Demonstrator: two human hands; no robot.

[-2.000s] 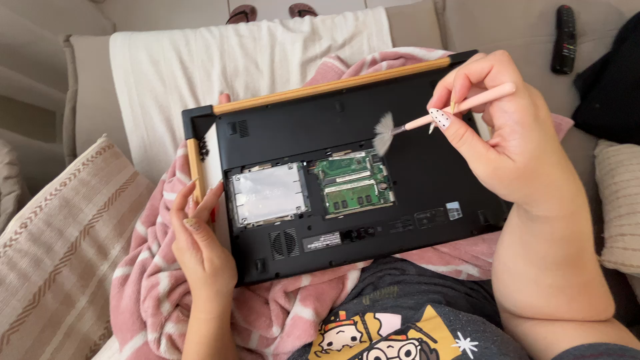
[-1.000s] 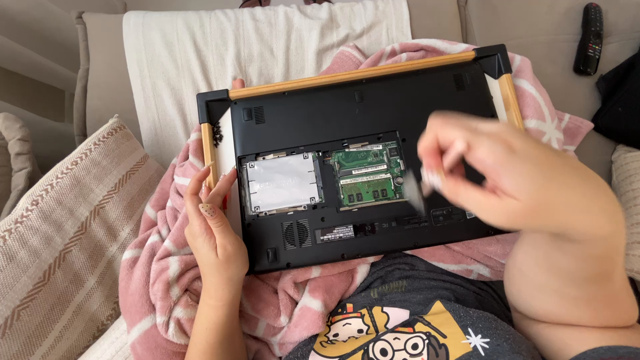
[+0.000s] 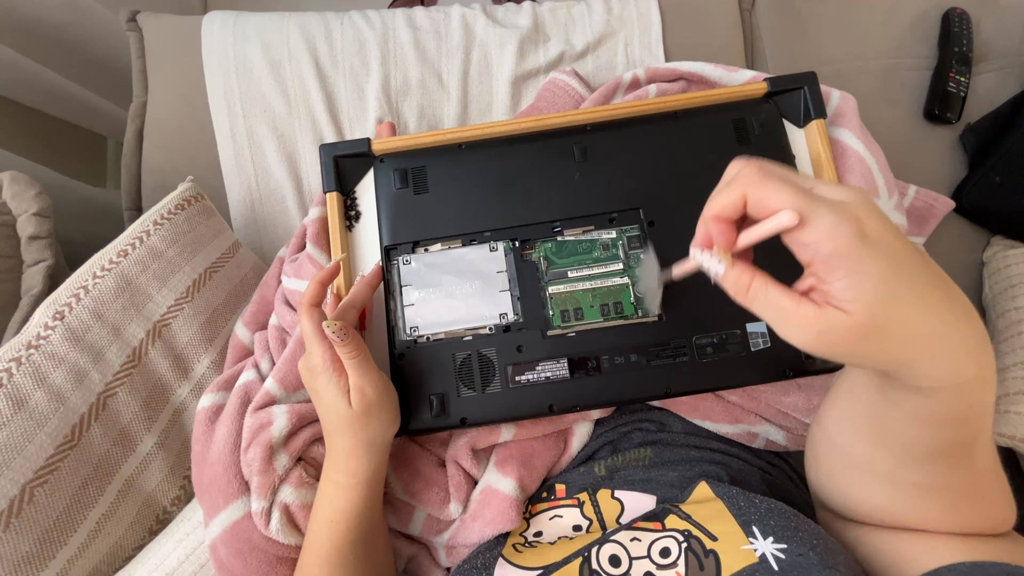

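Observation:
A black laptop (image 3: 480, 192) lies bottom side up on a wooden-edged tray (image 3: 576, 116) with black corners. Its open bay shows a silver drive (image 3: 456, 288) on the left and a green memory module (image 3: 590, 304) on the right. My right hand (image 3: 768, 256) grips the pale pink handle of a fan brush (image 3: 652, 280), whose blurred bristles are at the right edge of the memory bay. My left hand (image 3: 348, 360) holds the tray's left side, fingers around its rim near the laptop's edge. A small red item, partly hidden, shows beside those fingers.
Small dark screws (image 3: 351, 210) are piled at the tray's upper left corner. Under the tray is a pink and white blanket (image 3: 264, 416) across my lap. A patterned cushion (image 3: 120, 344) is on the left, and a remote control (image 3: 950, 68) lies on the sofa at upper right.
My right hand has brought the brush from above the laptop's middle, down and across to the memory bay's right edge. My left hand stays at the tray's left side.

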